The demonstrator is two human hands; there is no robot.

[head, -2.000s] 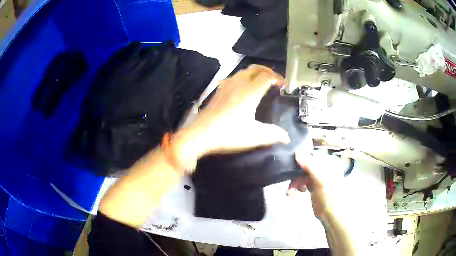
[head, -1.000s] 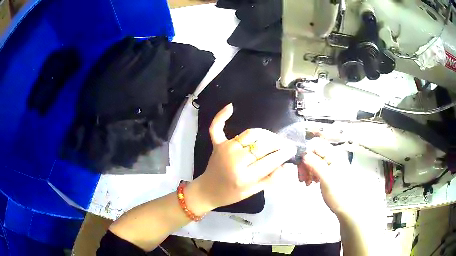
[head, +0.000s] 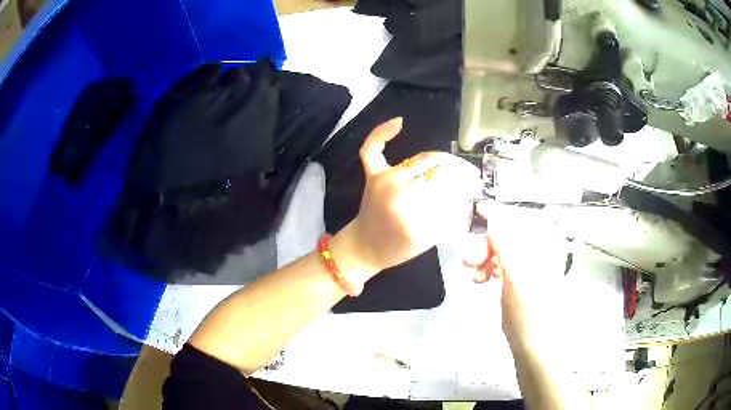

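A black fabric panel (head: pixel 393 280) lies flat on the white table, its upper part running up beside the sewing machine's needle end. My left hand (head: pixel 413 204) lies palm down on the panel, thumb apart, its fingertips close to the presser foot (head: pixel 488 172). My right hand (head: pixel 490 260) is at the panel's right edge just below the presser foot, fingers bent; overexposure hides whether it pinches the fabric. The needle and the seam cannot be made out in the glare.
A fanned pile of black cut panels (head: pixel 216 176) lies at left, partly in the blue bin (head: pixel 232 28). More black pieces (head: pixel 425 44) lie at top centre. The cream-green sewing machine (head: pixel 501 104) with black knobs fills the right. A cardboard edge shows at lower left.
My left hand has moved up and right, nearer the presser foot. The panel's lower edge has shifted upward. My right hand stays near the panel's right edge.
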